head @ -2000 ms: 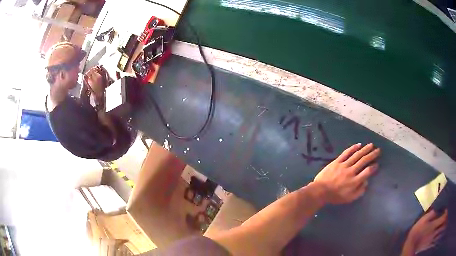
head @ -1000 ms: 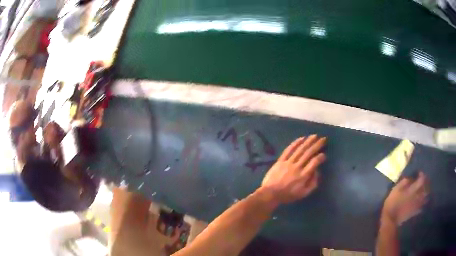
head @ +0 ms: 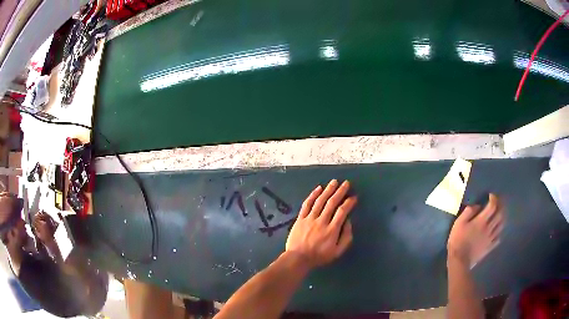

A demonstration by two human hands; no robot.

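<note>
My left hand [head: 321, 230] lies flat, palm down, on the dull dark green bench top [head: 368, 268], fingers a little apart, just right of dark handwritten marks [head: 262, 212]. It holds nothing. My right hand [head: 477, 230] is at the right of the bench, slightly blurred, with nothing seen in it. Its fingertips are close to a pale yellow paper slip [head: 450, 187] with a small black mark. Whether they touch the slip is unclear.
The glossy green conveyor belt [head: 299, 99] runs behind a scuffed pale rail [head: 262, 154]. A red cord [head: 530, 65] hangs at upper right, above a pale post [head: 536, 132]. White paper [head: 557, 177] is at the right edge. A black cable [head: 150, 212], devices [head: 76, 177] and another person [head: 56, 274] are at left.
The view has turned to the right, so the bench and hands appear further left. The red cord and white paper have come into view. My left hand stays flat on the bench beside the marks.
</note>
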